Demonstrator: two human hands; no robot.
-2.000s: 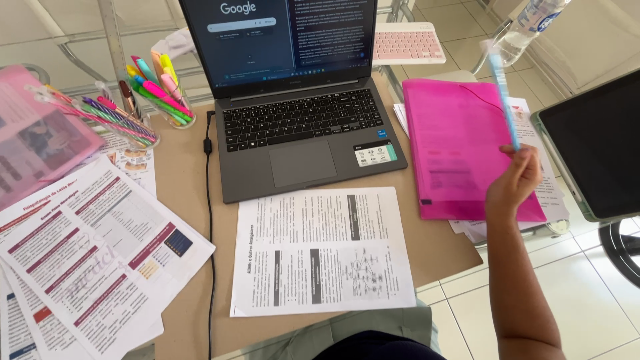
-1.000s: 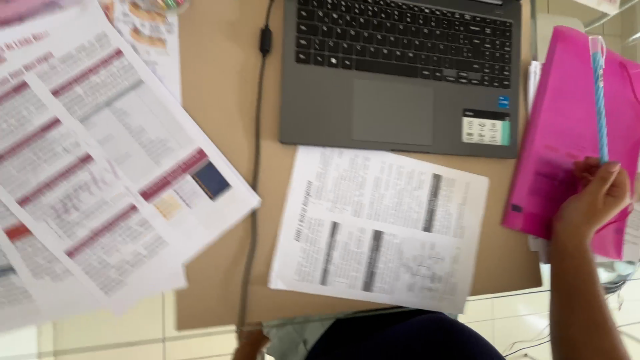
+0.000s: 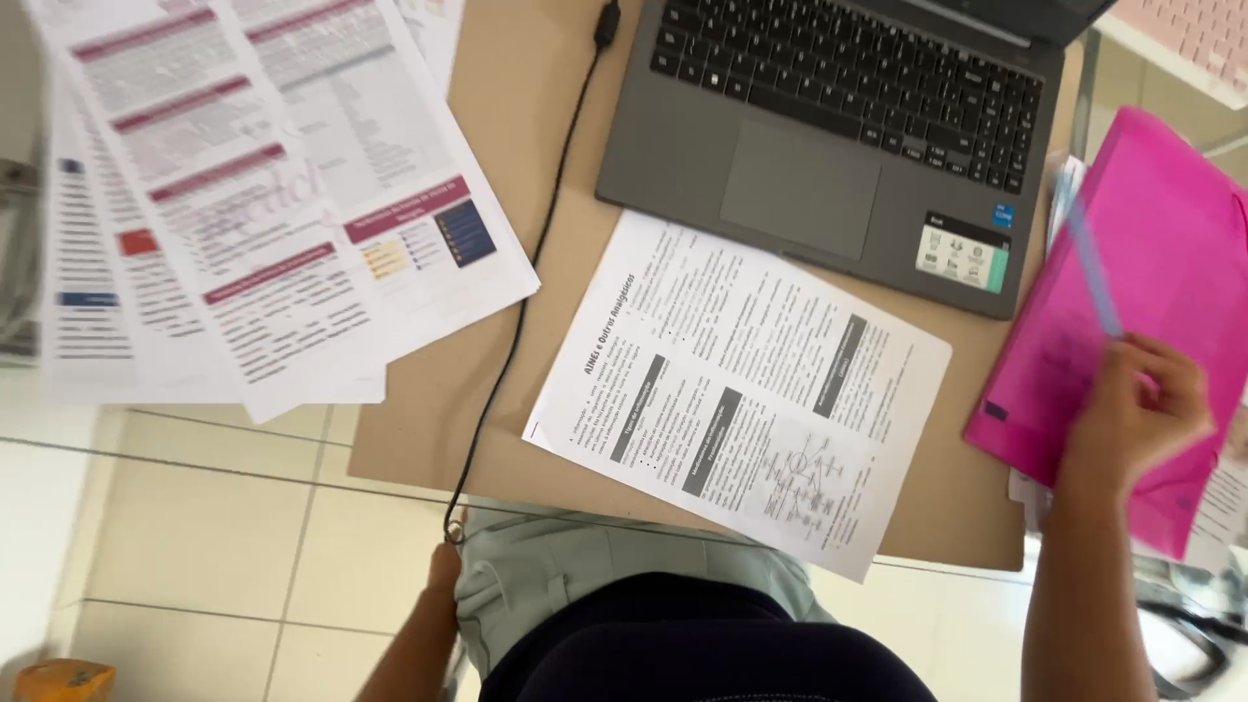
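My right hand [image 3: 1146, 409] is closed on the lower end of a thin light-blue pen-like item [image 3: 1094, 268], blurred, above a pink plastic elastic folder [image 3: 1160, 283]. My left hand [image 3: 447, 536] hangs at the table's front edge beside my leg, mostly hidden under the tabletop; its fingers cannot be made out. A printed sheet [image 3: 721, 390] lies in front of the grey laptop [image 3: 799, 185], tilted clockwise. Overlapping printed pages [image 3: 292, 224] fan out at the left.
A black cable [image 3: 546, 224] with a cylindrical block runs down the brown table surface [image 3: 419, 429]. Papers stick out under the folder. A pink keyboard [image 3: 1185, 39] is at the top right, an orange object [image 3: 63, 681] on the tiled floor at the lower left.
My left hand has come into view at the table's front edge. My right hand still holds the light-blue item over the pink folder. The view has tipped downward and turned.
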